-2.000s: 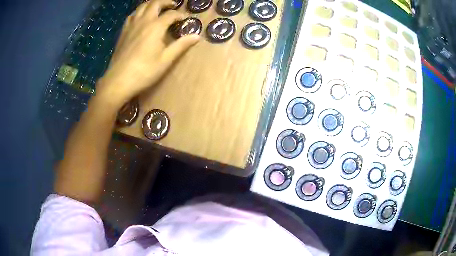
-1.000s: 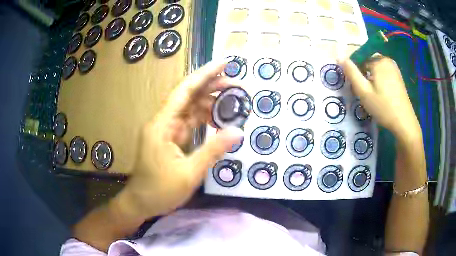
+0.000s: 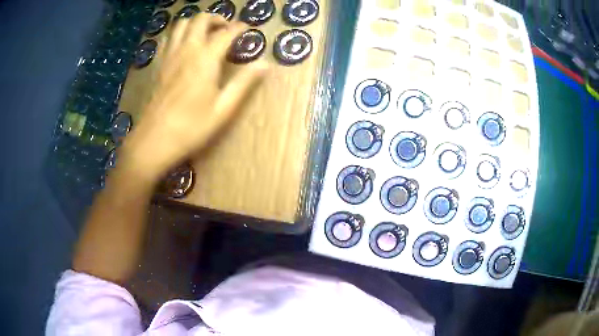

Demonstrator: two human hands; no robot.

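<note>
My left hand [image 3: 187, 98] is blurred over the clear blister tray [image 3: 263, 222], thumb and fingers apart at the left edge of a dark, glossy speaker driver [image 3: 250, 44]. The driver lies face up in its row; no grip on it shows. Another speaker driver [image 3: 293, 46] lies to its right. My hand and forearm hide part of the tray. The white foam tray [image 3: 410, 262] on the right holds several rows of drivers, metal backs up, such as one with a bluish centre [image 3: 491, 128]. My right hand is not in view; a brownish blur at the bottom right corner is unclear.
Tan cardboard [image 3: 263, 144] shows through the clear tray. Single drivers [image 3: 178, 180] lie near its lower left. The foam tray's upper rows show tan cutouts [image 3: 423, 65]. A green mat [image 3: 561, 170] with red and blue tape lies at right, dark cables at the upper right.
My left hand has moved from above the foam tray, where it held a driver, back over the clear tray. My right hand and the green probe have left view. The camera view has shifted left.
</note>
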